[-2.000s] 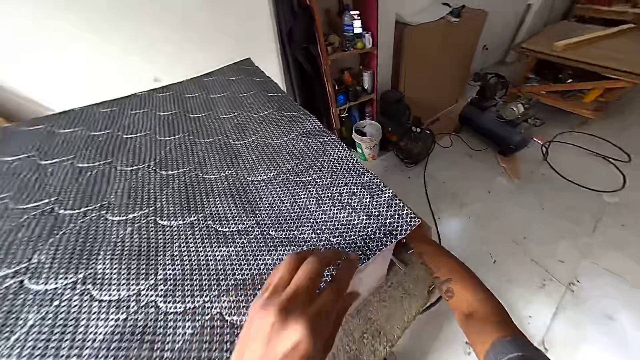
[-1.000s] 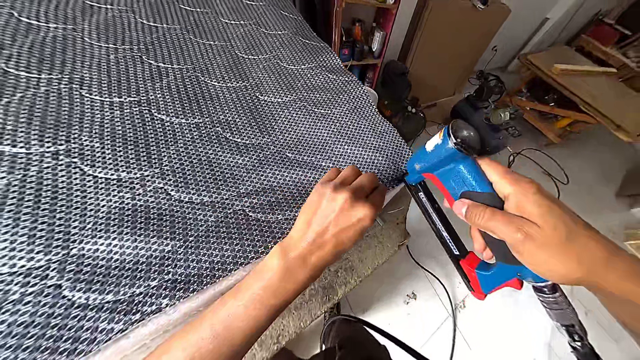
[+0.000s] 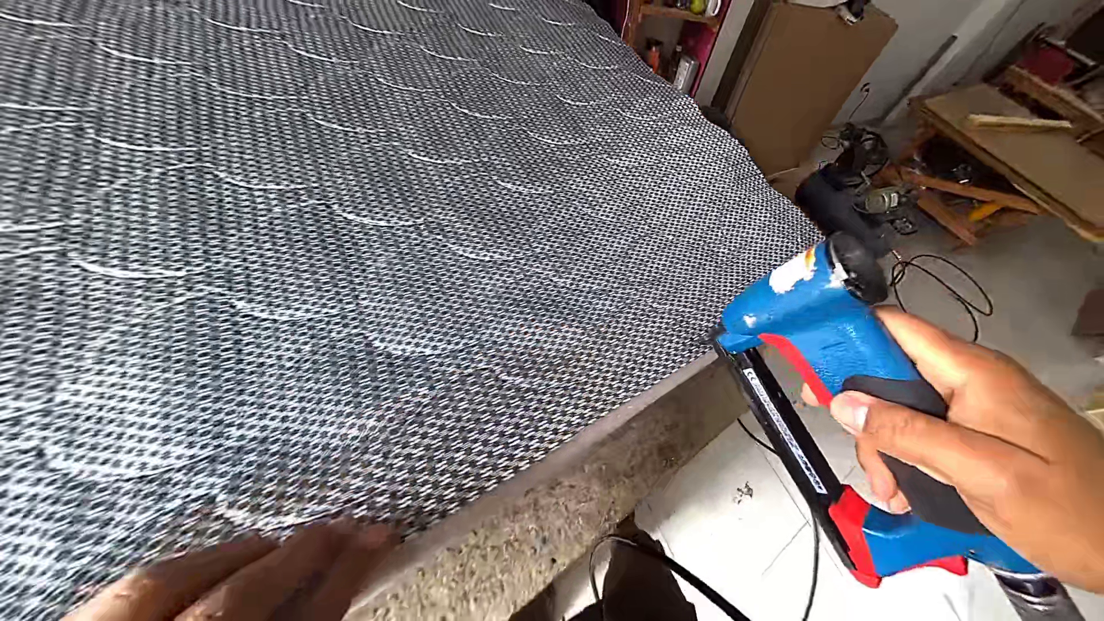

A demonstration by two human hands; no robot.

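A blue, red and black pneumatic staple gun (image 3: 828, 345) is in my right hand (image 3: 992, 431), fingers wrapped round its grip. Its nose meets the edge of a black-and-white patterned fabric (image 3: 414, 259) near the right corner. The fabric lies over a padded panel, with a scallop pattern in light lines. At the bottom left, my left hand (image 3: 250, 573) rests on the fabric's near edge, fingertips by the rim; part of it is cut off by the frame. Below that edge shows a rough, speckled padding side (image 3: 552, 517).
An air hose (image 3: 681, 578) runs below the panel. An air compressor (image 3: 832, 203) stands on the floor behind, with a coiled hose (image 3: 949, 280) beside it. A wooden worktable (image 3: 1026, 155) is at the right, a brown board (image 3: 802, 78) leans behind, and a shelf (image 3: 673, 13) holds containers.
My left hand has moved left along the fabric edge, away from the staple gun's nose. The staple gun, absent from the oldest frame, remains in my right hand at the fabric edge.
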